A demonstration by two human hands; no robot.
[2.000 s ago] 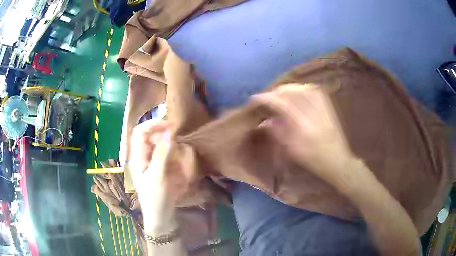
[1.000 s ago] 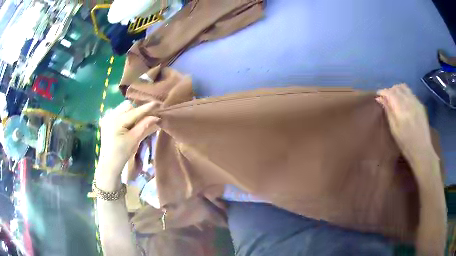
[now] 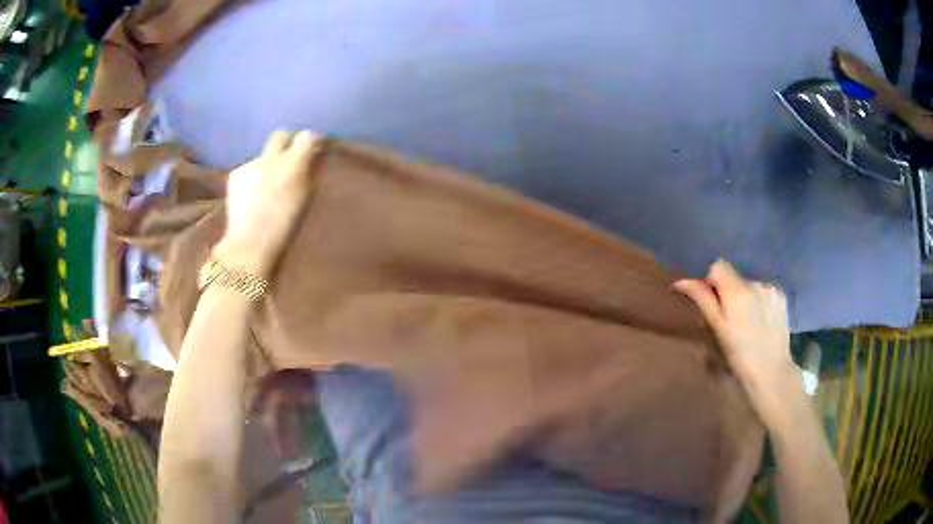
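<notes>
A large brown garment piece [image 3: 481, 276] is stretched across the near side of the blue-grey pressing table, with its near part hanging over the lap. My left hand [image 3: 271, 194] grips its far edge at the upper left, with a metal band on the wrist. My right hand [image 3: 745, 322] pinches the same edge at the lower right. The edge slants down from left to right between them. The cloth is partly blurred. The steam iron [image 3: 844, 123] stands at the table's right side, touched by neither hand.
The padded pressing table [image 3: 491, 82] extends behind the cloth. More brown cloth [image 3: 179, 36] lies along the table's left edge, with white pieces among its folds. A brown bundle [image 3: 102, 389] hangs at the lower left. Yellow wire racks [image 3: 890, 409] show at the lower right.
The cloth's held edge has gone from nearly level to slanting. My left hand is higher on the table and my right hand lower and nearer me. The view has shifted right, showing more of the iron.
</notes>
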